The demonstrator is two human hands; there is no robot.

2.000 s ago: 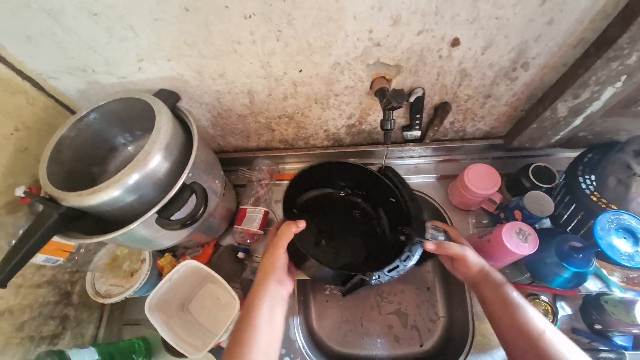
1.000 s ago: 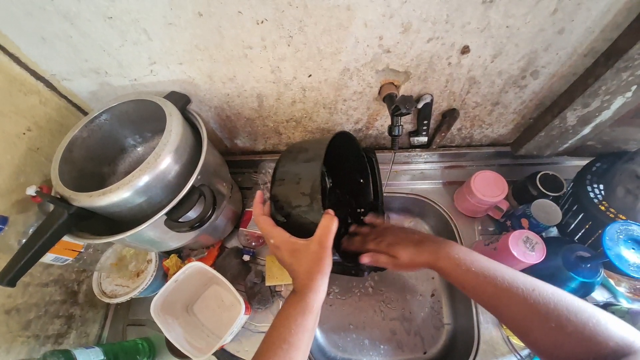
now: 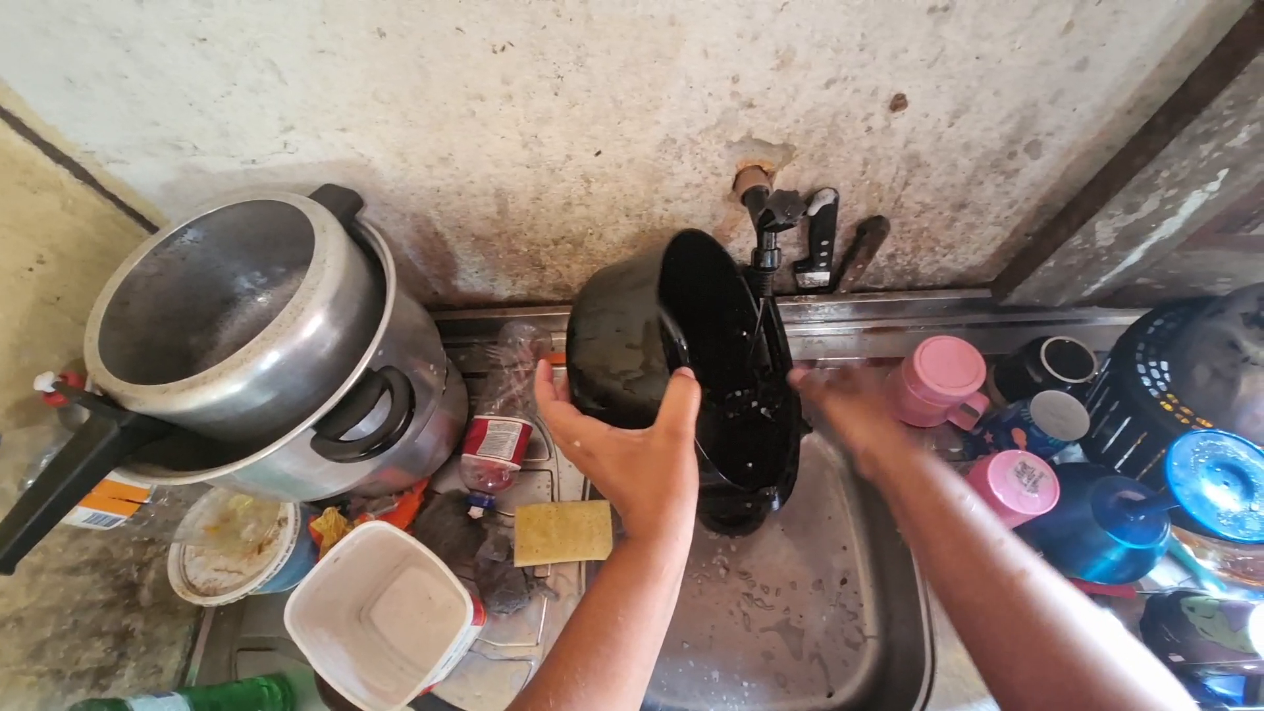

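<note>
A glossy black container point(image 3: 617, 341), rounded like an air fryer basket, is tilted on its side over the back of the steel sink point(image 3: 780, 632), its mouth facing right. My left hand point(image 3: 632, 444) holds its lower left side, thumb at the rim and fingers spread under the wall. Beside the container's right edge is my right hand point(image 3: 849, 410), blurred; whether its fingertips touch the edge, I cannot tell. Behind the container, the black faucet point(image 3: 765, 232) comes out of the wall. A yellow sponge point(image 3: 563, 533) lies left of the sink, near my left wrist.
Stacked aluminium pots point(image 3: 425, 425), a plastic bottle point(image 3: 499, 444) and a white tub point(image 3: 380, 612) crowd the left side. Pink mugs point(image 3: 943, 370), a blue cup point(image 3: 1106, 528) and a black basket point(image 3: 1136, 385) stand right. Two knives point(image 3: 820, 237) are upright against the wall.
The container, mouth up two seconds ago, was turned onto its side. Since one second ago, my right hand has moved from inside its mouth to the right.
</note>
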